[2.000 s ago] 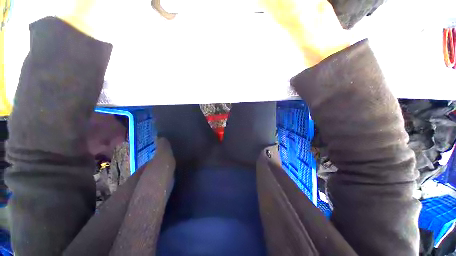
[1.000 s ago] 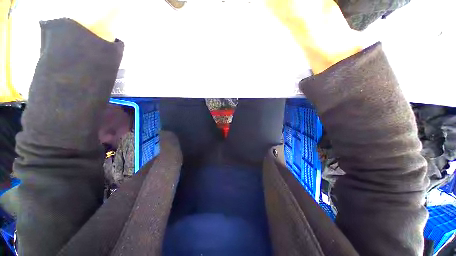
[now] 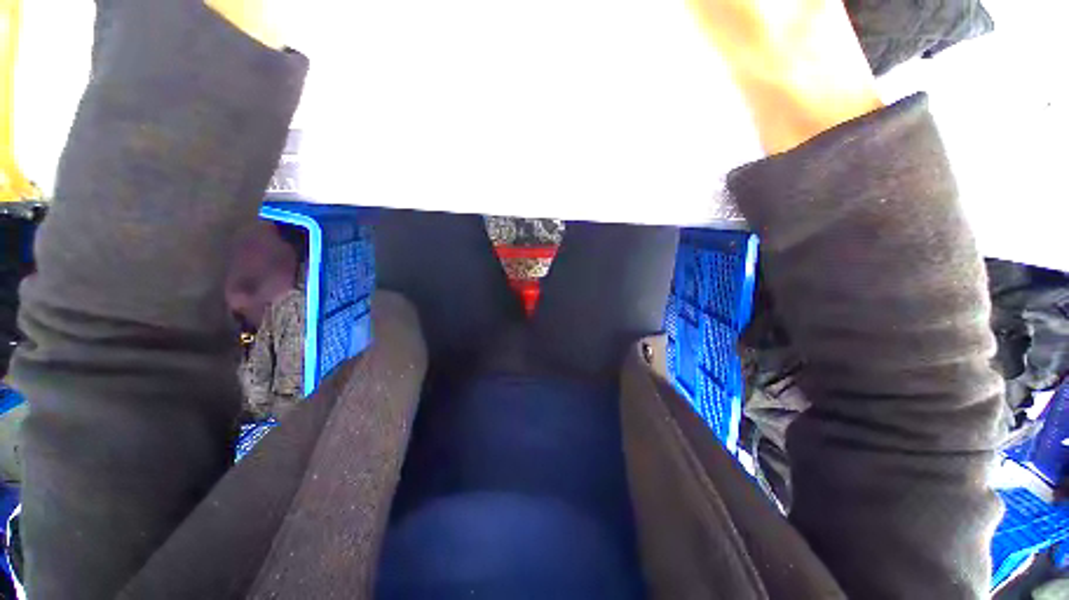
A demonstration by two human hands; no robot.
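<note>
My left hand (image 3: 249, 16) is cut off by the top edge; only a strip of wrist shows beyond the dark sleeve. My right hand (image 3: 797, 70) reaches up over the white table (image 3: 504, 117); its wrist and lower part show washed out, and the fingers are out of the picture. A piece of dark garment (image 3: 920, 29) lies at the top right, just right of my right wrist. What the fingers do or hold is hidden for both hands.
Blue lattice crates stand below the table at left (image 3: 342, 293) and right (image 3: 712, 316) of my legs. Dark cloth pieces (image 3: 1037, 334) lie low at the far right. A yellow-brown block (image 3: 14, 111) shows at the left table edge.
The view has shifted, so the table edge sits higher and both hands show less. The curved tan item at the top and the red handles at the right have left the picture.
</note>
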